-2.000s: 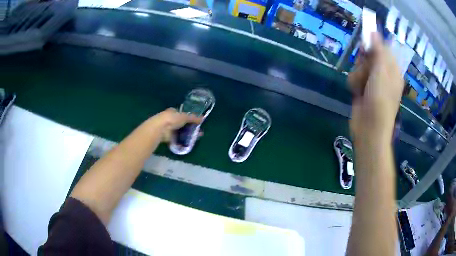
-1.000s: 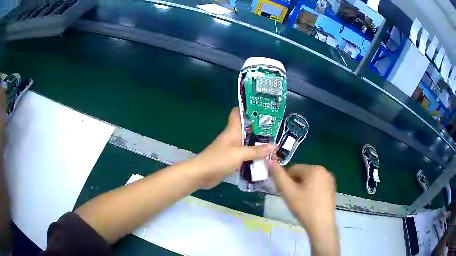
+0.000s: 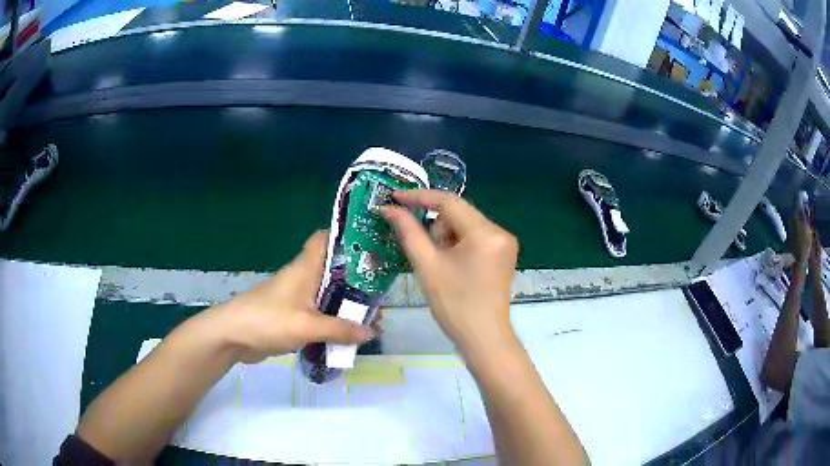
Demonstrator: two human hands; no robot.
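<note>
My left hand [image 3: 282, 305] holds an open handheld unit [image 3: 339, 227] by its narrow handle, wide head up, above the sticker sheets [image 3: 264, 400]. The unit has a white rim and a green circuit board [image 3: 364, 233]. A white adhesive pad [image 3: 344, 350] lies over the dark handle interior, beside my left thumb. My right hand [image 3: 464, 259] has its thumb and index fingertips close together at the small silvery component [image 3: 379, 197] near the head end. Whether anything is between those fingertips cannot be told.
The dark green conveyor belt [image 3: 227, 191] carries several other units; one [image 3: 446, 169] is partly behind the held unit. A pale worn edge rail [image 3: 582, 280] runs in front. White sheets [image 3: 628, 355] lie right, a dark phone-like object [image 3: 714, 317] beyond. Another person's arms [image 3: 790, 319] show far right.
My right hand has moved from the handle up to the head end of the unit. The held unit appears lower and further left, slightly tilted. The camera view has shifted too.
</note>
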